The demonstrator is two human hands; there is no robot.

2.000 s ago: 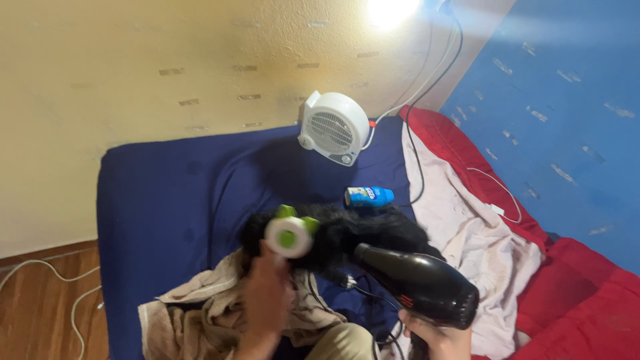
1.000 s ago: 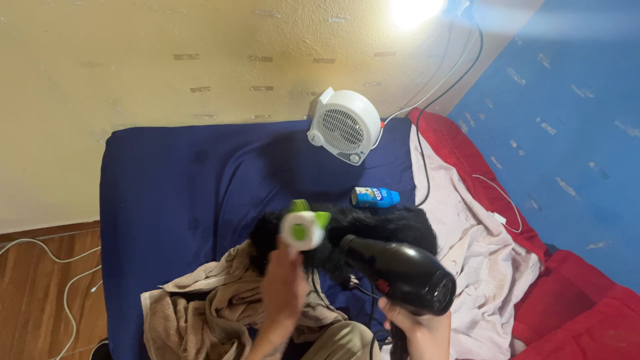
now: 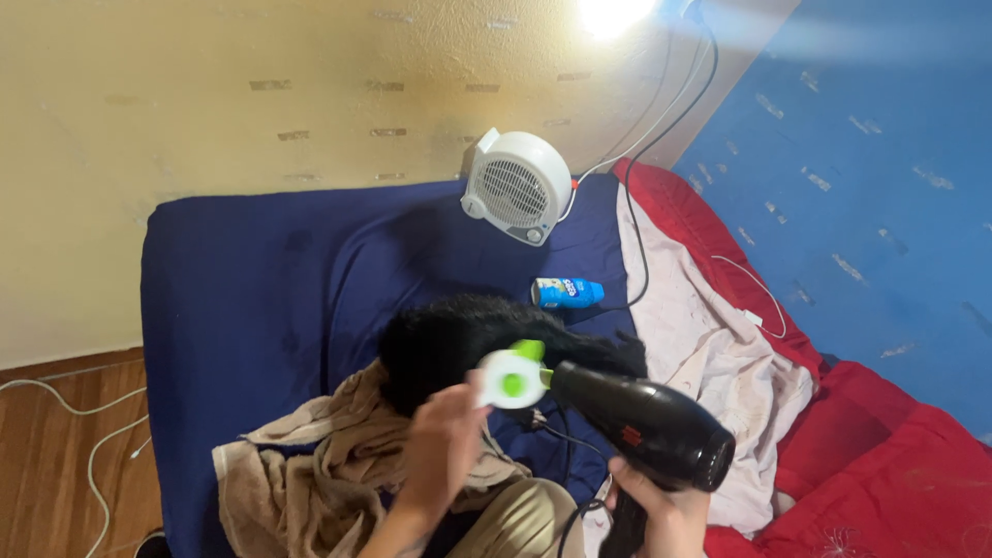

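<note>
My left hand (image 3: 449,430) holds a white and green grooming brush (image 3: 513,378), slightly blurred, over a black furry animal (image 3: 465,333) lying on the dark blue sheet. My right hand (image 3: 659,504) grips the handle of a black hair dryer (image 3: 647,426); its nozzle points left, close beside the brush. Which part of the animal lies under the brush cannot be made out. A blue bottle (image 3: 567,293) lies on its side just beyond the animal.
A white fan heater (image 3: 519,186) stands near the wall, its cable running up right. A brown towel (image 3: 310,465) lies at the lower left. Pale cloth (image 3: 697,341) and red bedding (image 3: 868,434) cover the right side. Cords lie on the wooden floor (image 3: 70,449).
The brush in my left hand has moved right relative to the animal, and its head is now closer to the dryer's nozzle. Both hands keep their holds.
</note>
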